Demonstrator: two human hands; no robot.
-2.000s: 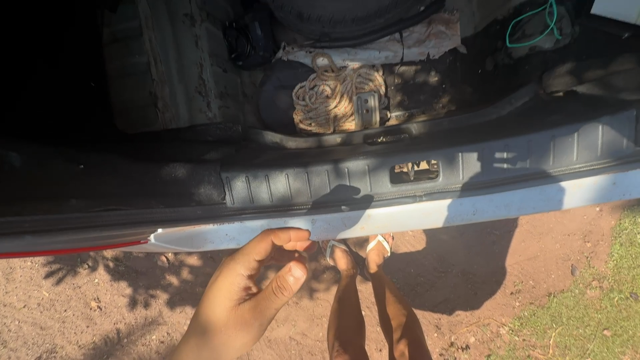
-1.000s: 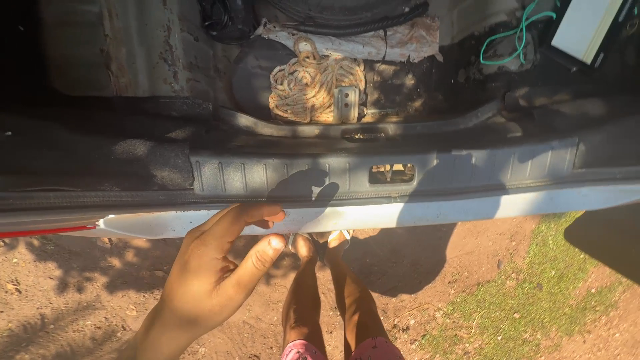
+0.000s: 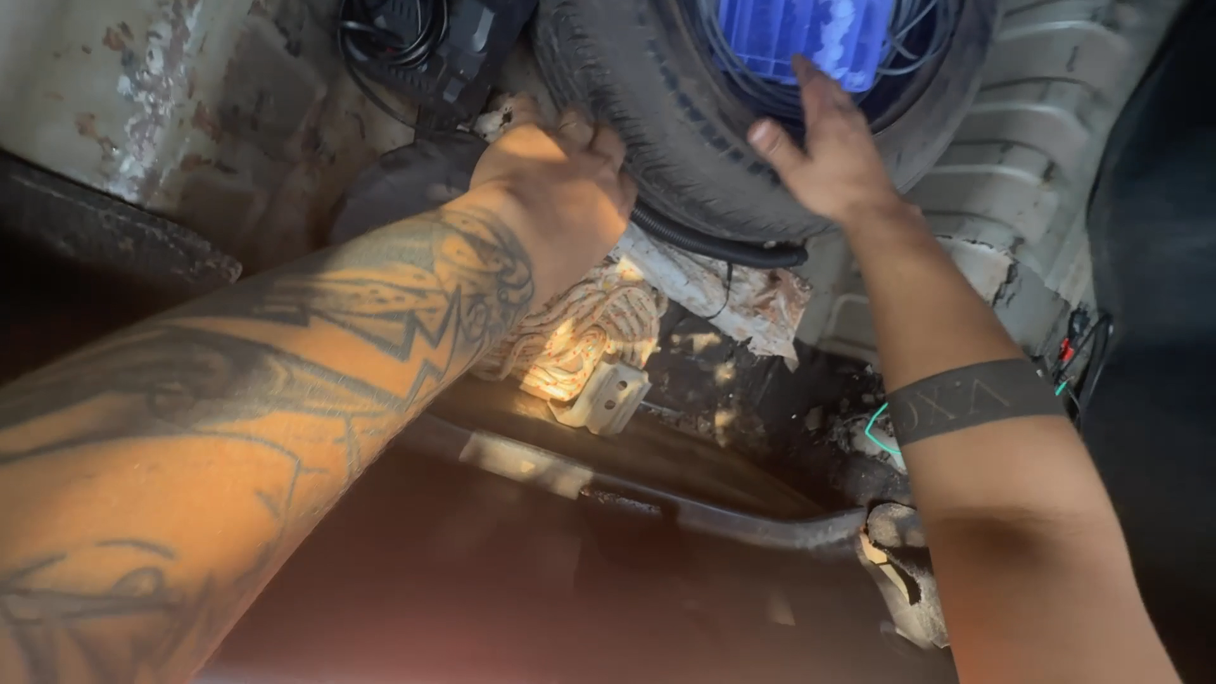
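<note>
My left hand (image 3: 556, 180) is over the near left side of a spare tire (image 3: 655, 161) lying in a car's trunk. Its fingers curl down beside the tread, and whether they grip anything is hidden. My right hand (image 3: 831, 147) has its fingers spread, with a fingertip at the near edge of a translucent blue plastic case (image 3: 807, 33) in the middle of the tire. Gray cable (image 3: 917, 43) is coiled around the case. Under my left wrist lies a bundle of rope (image 3: 589, 328), with a metal bracket (image 3: 608, 397) at its near side.
A black device with a coiled cord (image 3: 456, 47) lies at the upper left. A black corrugated hose (image 3: 722, 242) and a crumpled sheet (image 3: 712, 285) lie at the tire's near side. The trunk's rear edge (image 3: 665, 513) crosses below; a green string (image 3: 879, 427) is near my right arm.
The view has moved in over the trunk. My left hand has gone from outside the rear edge to the tire's side, and my right hand has come into view at the blue case.
</note>
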